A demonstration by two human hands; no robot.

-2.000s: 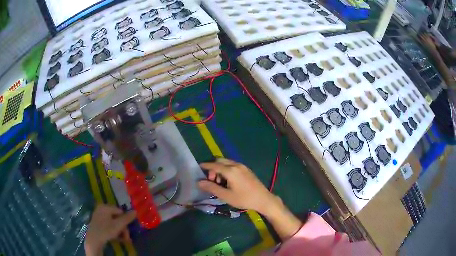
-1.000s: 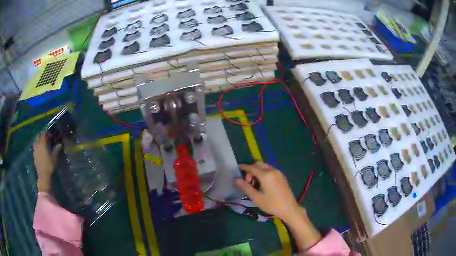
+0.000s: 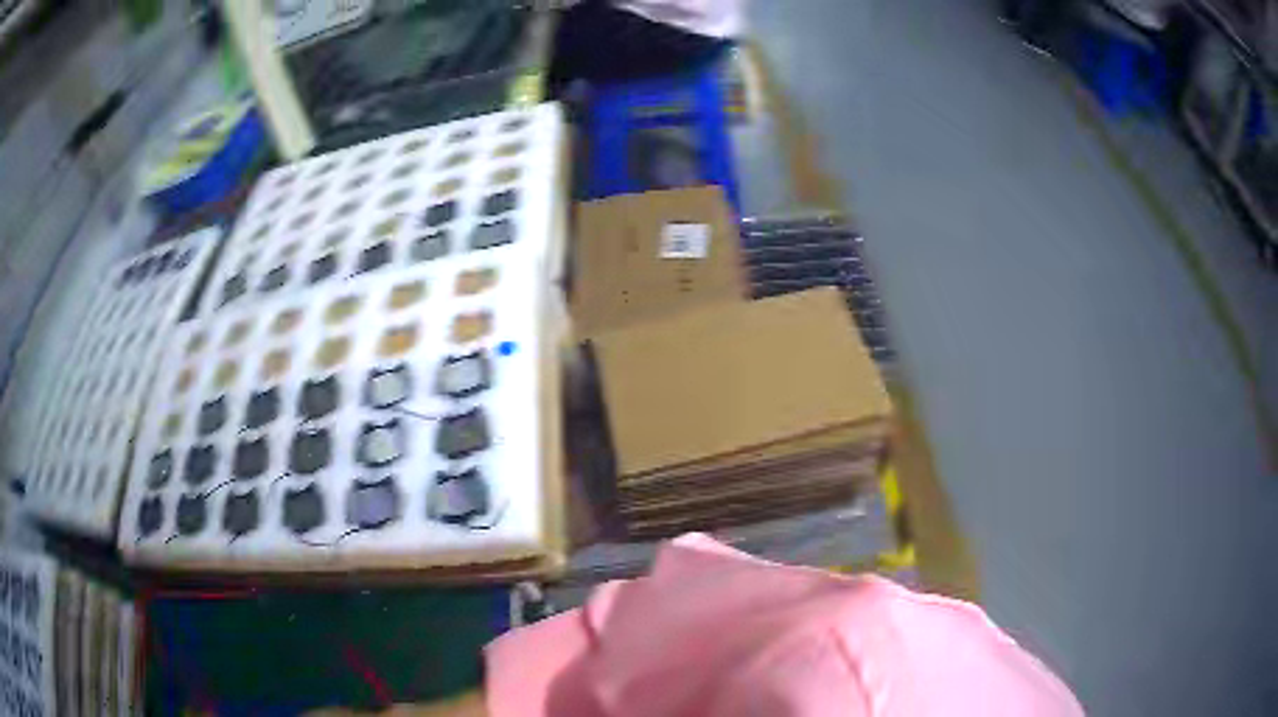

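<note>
A white foam tray (image 3: 533, 462) lies nearest in front of me, with rows of dark round components (image 3: 458, 495) in its nearer part and bare tan cut-outs in its farther part. Thin dark leads trail from some components. My right arm, in a pink sleeve, crosses the bottom of the view. Only a blurred strip of skin from my right hand or wrist (image 3: 421, 706) shows at the bottom edge; the fingers are cut off. My left hand is out of view. The test fixture is not in view.
More foam trays lie behind and at left. Flat brown cardboard (image 3: 743, 385) is stacked right of the tray, with a labelled brown box (image 3: 652, 259) behind it. A red cable (image 3: 367, 672) lies on the green mat (image 3: 280, 644). A grey floor (image 3: 1037, 364) is at right, a blue stool-like object behind.
The view has swung right, away from the fixture, to the trays, cardboard and floor. My left hand has left the picture; my right hand is now almost wholly cut off.
</note>
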